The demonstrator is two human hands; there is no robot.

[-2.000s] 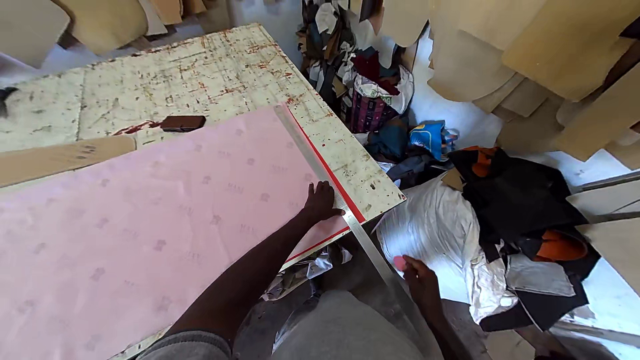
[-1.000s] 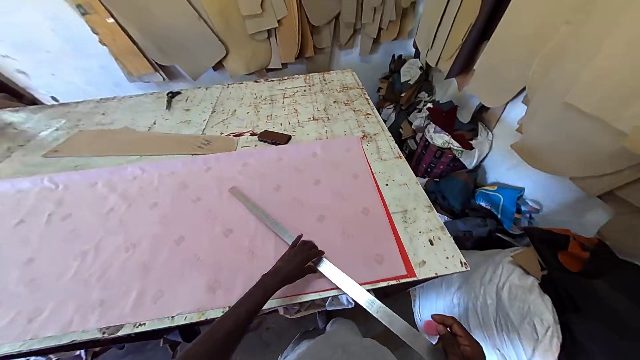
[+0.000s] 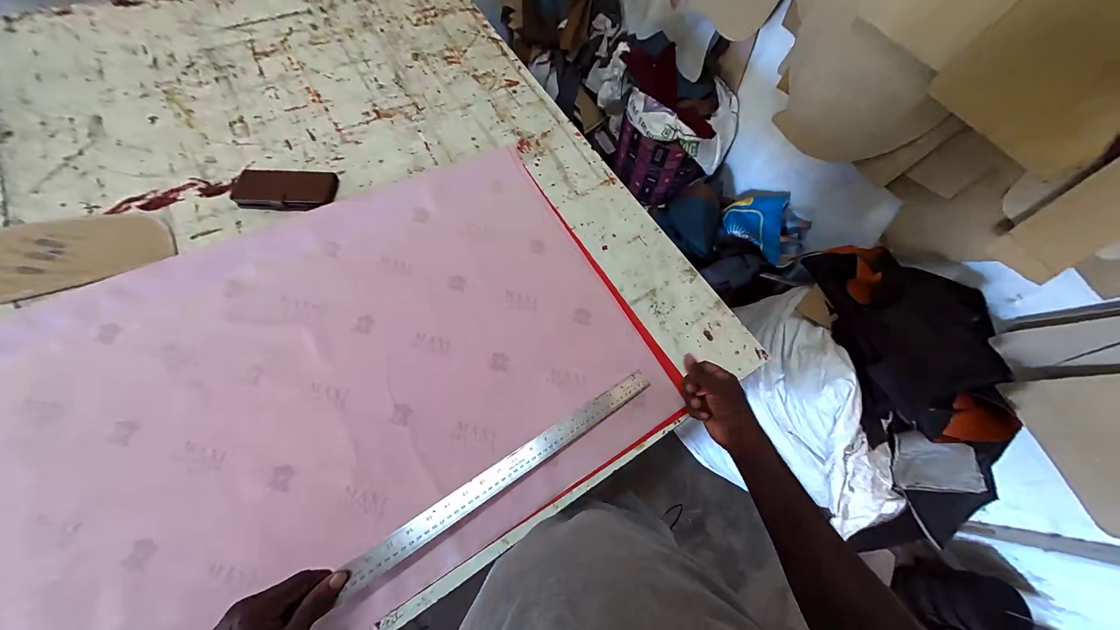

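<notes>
My left hand point(image 3: 289, 599), at the bottom edge of the view, grips the near end of a steel ruler point(image 3: 494, 481) between thumb and fingers. The ruler lies slantwise on a pink printed sheet point(image 3: 350, 350), roughly along its near edge. Red material point(image 3: 604, 276) shows as a thin strip under the sheet's right and near edges. At the sheet's near right corner is my right hand point(image 3: 713, 398), its fingers bent at the red edge. Whether they pinch the material, or hold the pink piece seen earlier, is hidden.
The stained worktable point(image 3: 394, 87) ends at a corner beside my right hand. A dark brown case point(image 3: 284, 189) and a brown pattern piece point(image 3: 87, 249) lie beyond the sheet. On the right are a white sack point(image 3: 787, 385), dark fabric pieces point(image 3: 919, 324) and hanging pattern boards point(image 3: 1024, 70).
The ruler has swung round and now lies along the near edge. My left hand has moved to its near end; my right hand has moved from beside the ruler's outer end to the sheet's corner.
</notes>
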